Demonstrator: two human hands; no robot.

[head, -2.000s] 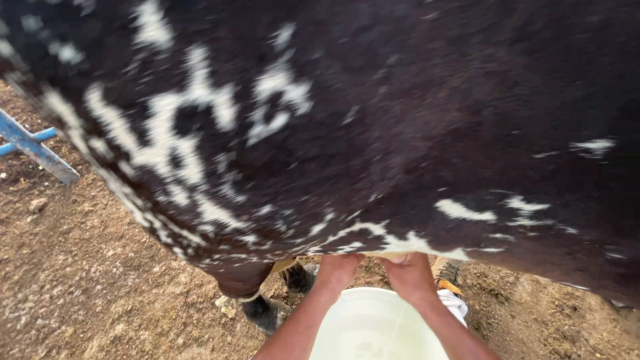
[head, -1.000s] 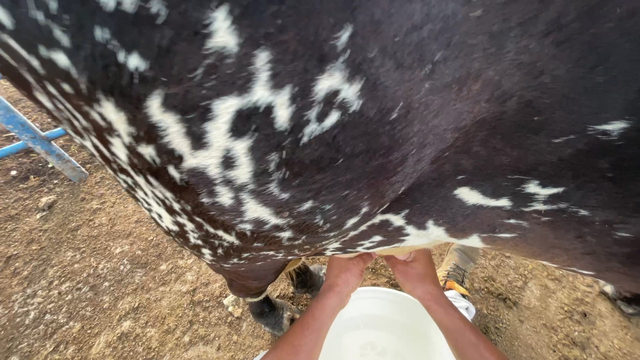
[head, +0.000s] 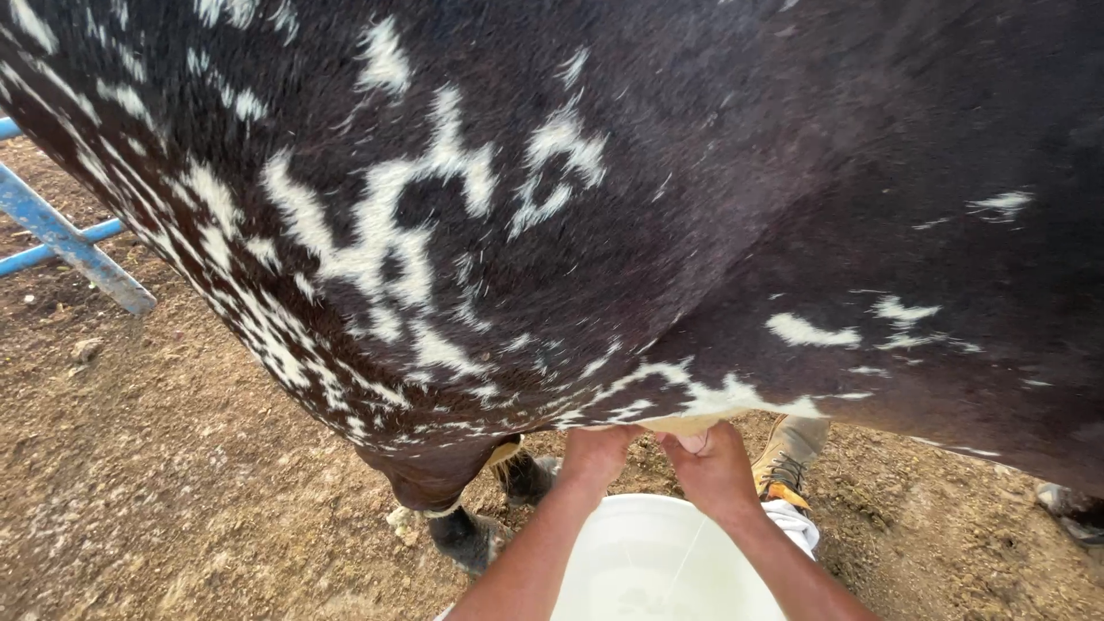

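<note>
A dark brown cow (head: 733, 216) with white patches fills the upper view. Under its belly, my left hand (head: 604, 457) is closed at the udder, where the thing it grips is mostly hidden behind the fingers. My right hand (head: 709, 461) closes around a teat (head: 693, 442), part of which shows pink between the fingers. Below both hands stands a white plastic bucket (head: 660, 535), between my forearms, with whitish liquid (head: 642, 595) in it. A thin white stream falls into the bucket below my right hand.
The cow's hind legs and hooves (head: 470, 539) are at lower left. A boot (head: 787, 457) with a white cloth (head: 792, 526) is right of my right hand. Another hoof (head: 1074, 509) shows at far right. Blue metal rails (head: 73, 246) cross at the left over bare dirt ground (head: 172, 448).
The view has shifted, so the cow's markings sit further right. Both hands stay at the udder above the bucket. A thin stream of milk now shows over the bucket.
</note>
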